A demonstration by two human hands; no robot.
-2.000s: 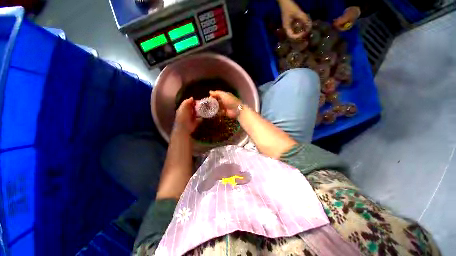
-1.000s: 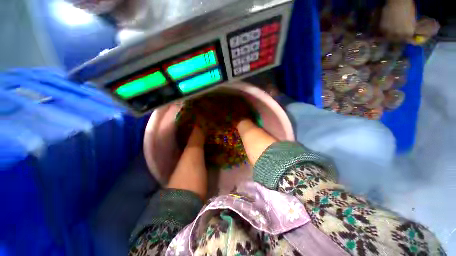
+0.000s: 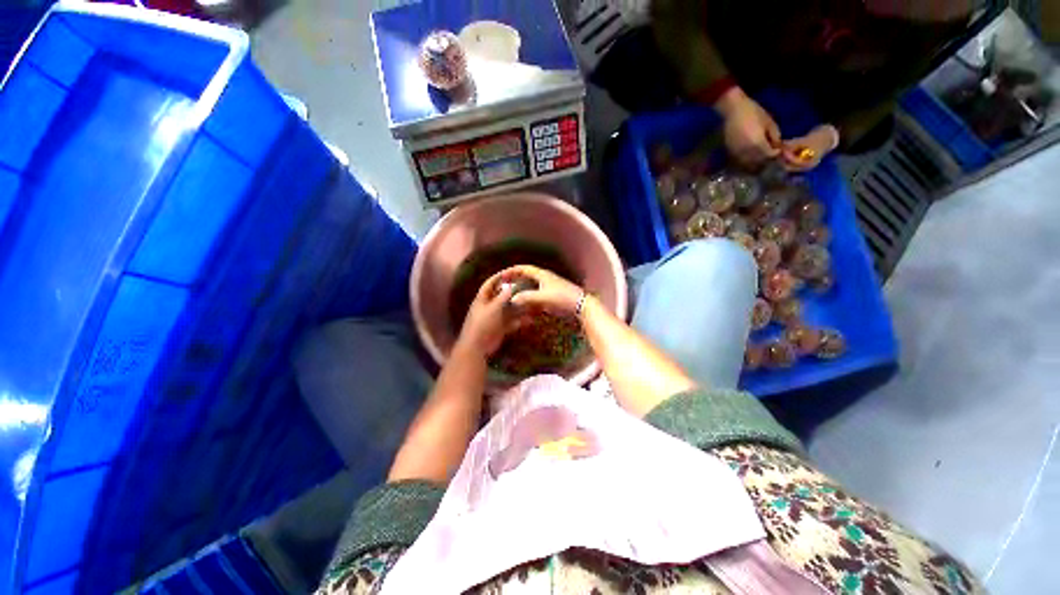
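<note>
The pink basin (image 3: 432,291) stands between my knees with dark multicoloured beads (image 3: 541,349) in it. My left hand (image 3: 488,312) and my right hand (image 3: 549,291) meet above the beads, fingers curled around a small clear ball (image 3: 513,286). Most of the ball is hidden by my fingers, so its filling cannot be told. Behind the basin is the digital scale (image 3: 500,157). A single speckled ball (image 3: 443,61) stands on its blue-topped platform, beside a whitish round patch.
Stacked blue crates (image 3: 151,267) rise at my left. A blue tray of filled balls (image 3: 866,314) lies at the right, beyond my knee. Another person's hands (image 3: 773,142) are over its far end with a small yellow-orange piece. Floor grilles (image 3: 889,192) lie beyond.
My hands were down in the beads a second ago and are now raised together above them, around a ball. The view has pulled back, showing the scale's platform.
</note>
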